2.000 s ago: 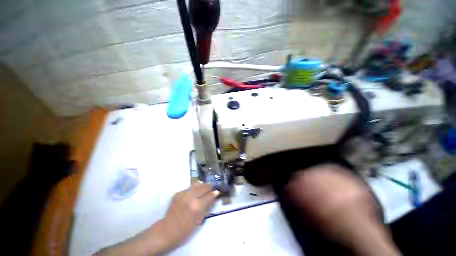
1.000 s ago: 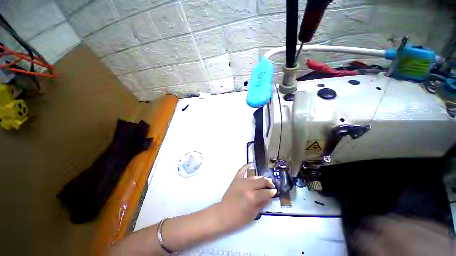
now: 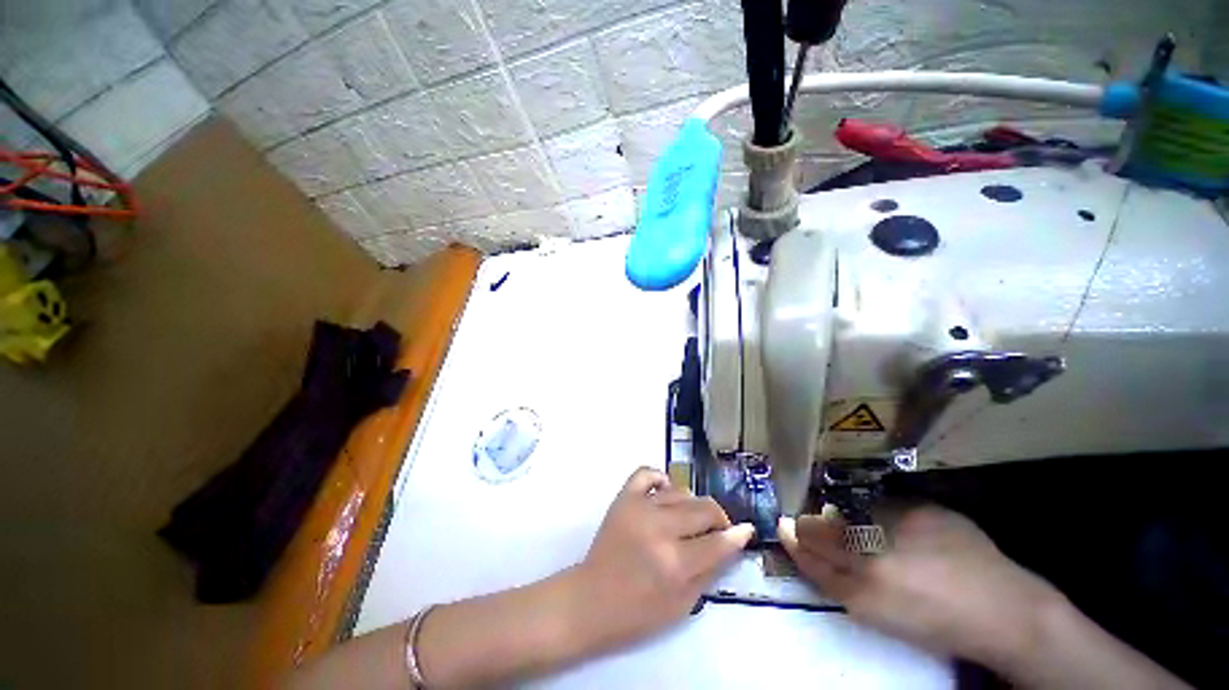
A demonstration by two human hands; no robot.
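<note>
The white sewing machine (image 3: 1011,297) stands at centre right, its presser foot (image 3: 759,483) low over the bed. A dark, slightly shiny cloth strip (image 3: 732,488) lies under the foot. My left hand (image 3: 660,546) is left of the foot, its fingertips pinching the strip's near edge. My right hand (image 3: 896,573) is just right of the foot, its thumb and fingers at the same edge; what they grip is mostly hidden. A large black garment piece (image 3: 1119,539) lies right of the needle, behind and under my right forearm.
A folded dark bundle (image 3: 290,465) lies on the cardboard at left, by the orange-brown table edge (image 3: 391,499). A round clear disc (image 3: 507,445) is on the white tabletop. A light-blue lamp (image 3: 677,209), a black rod (image 3: 764,68) and a red-handled tool (image 3: 923,146) are behind the machine head.
My right hand has moved left from the black cloth at lower right to the presser foot. My left hand stays beside the foot. The view has swung left since the earliest frame.
</note>
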